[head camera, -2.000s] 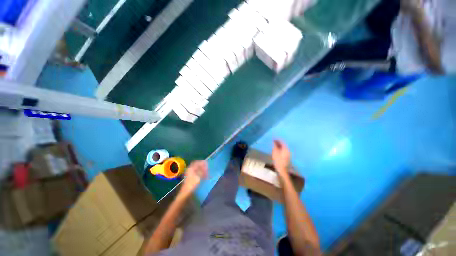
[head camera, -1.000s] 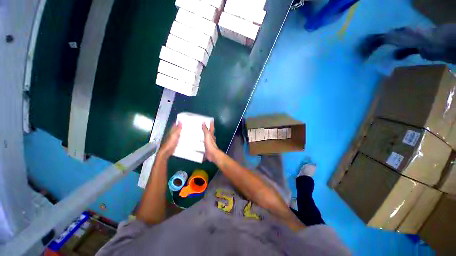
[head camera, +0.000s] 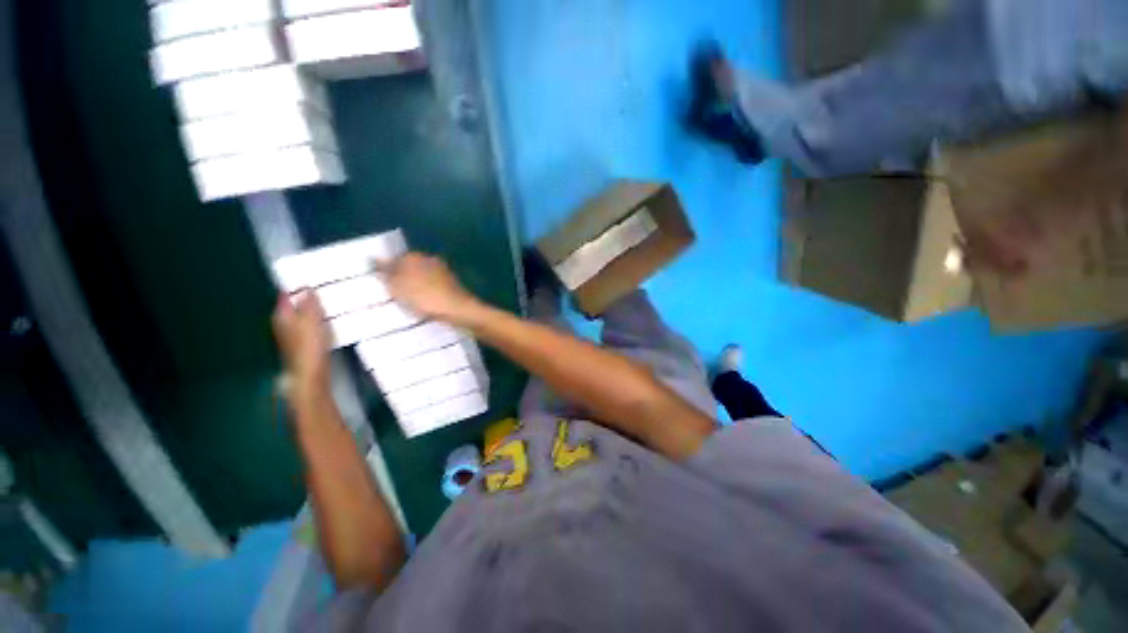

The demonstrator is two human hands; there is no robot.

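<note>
My left hand (head camera: 301,334) and my right hand (head camera: 424,287) grip the two ends of a short row of white unit boxes (head camera: 344,287) on the green bench. Another group of white boxes (head camera: 424,376) lies against it, nearer my body. More white boxes (head camera: 257,130) lie in rows farther up the bench. The open shipping carton (head camera: 622,247) is by my legs, tilted in view, with a white row inside.
The pale roll (head camera: 460,471) and part of an orange roll (head camera: 502,435) sit at the bench (head camera: 408,148) edge by my shirt. A person's leg (head camera: 804,124) is at the upper right, beside large brown cartons (head camera: 860,245). Blue floor (head camera: 619,87) lies right of the bench.
My hands have moved up the bench and hold a row of boxes there. A separate group of boxes now lies below them. The person at the right has come closer, by the large cartons.
</note>
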